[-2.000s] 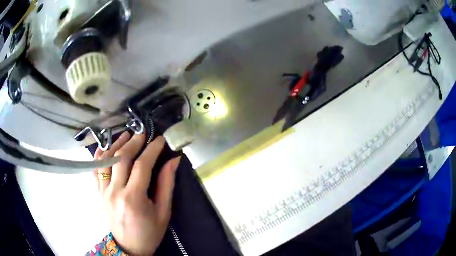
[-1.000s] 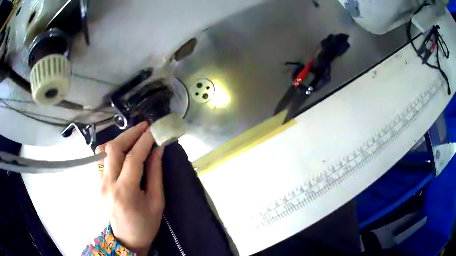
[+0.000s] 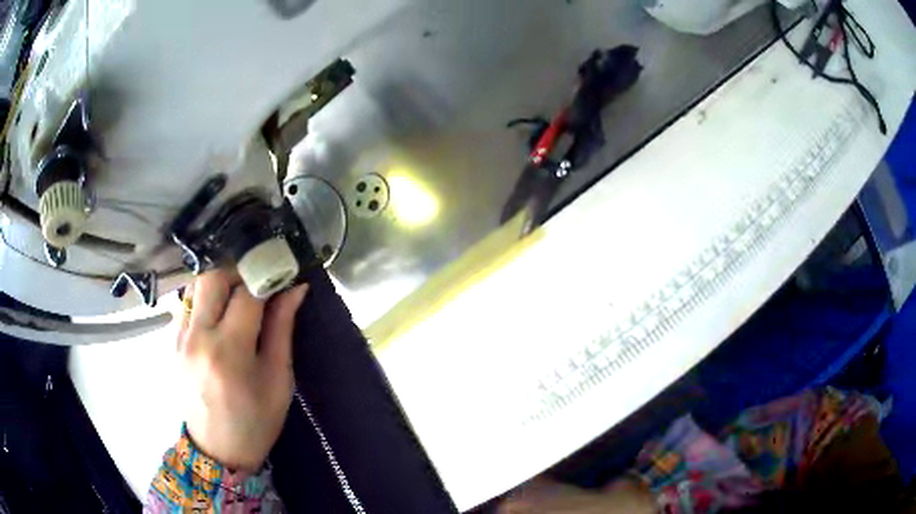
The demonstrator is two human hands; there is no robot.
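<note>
A long navy-black bag panel [image 3: 367, 427] runs from the bottom edge up to the needle area. A silver zip [image 3: 323, 442] lies along it. My left hand [image 3: 231, 366] holds the panel's left side, with the thumb on the fabric and the fingertips partly hidden behind the cream lamp block [image 3: 268, 267]. The dark presser foot area [image 3: 241, 221] is just above the fingers. The needle itself cannot be made out. My right hand [image 3: 578, 499] is low at the bottom edge, mostly cut off, its fingers not clear.
Black and red thread snips [image 3: 552, 151] lie on the steel bed, tips by the yellow tape [image 3: 452, 281]. A round needle plate [image 3: 319, 216] shows beside the panel. A thin black cord [image 3: 854, 75] lies top right. The machine head [image 3: 191, 90] fills the upper left.
The view has shifted, showing more of the needle plate and panel. My left hand stays by the needle area. My right hand and its patterned sleeve have come into view at the bottom right.
</note>
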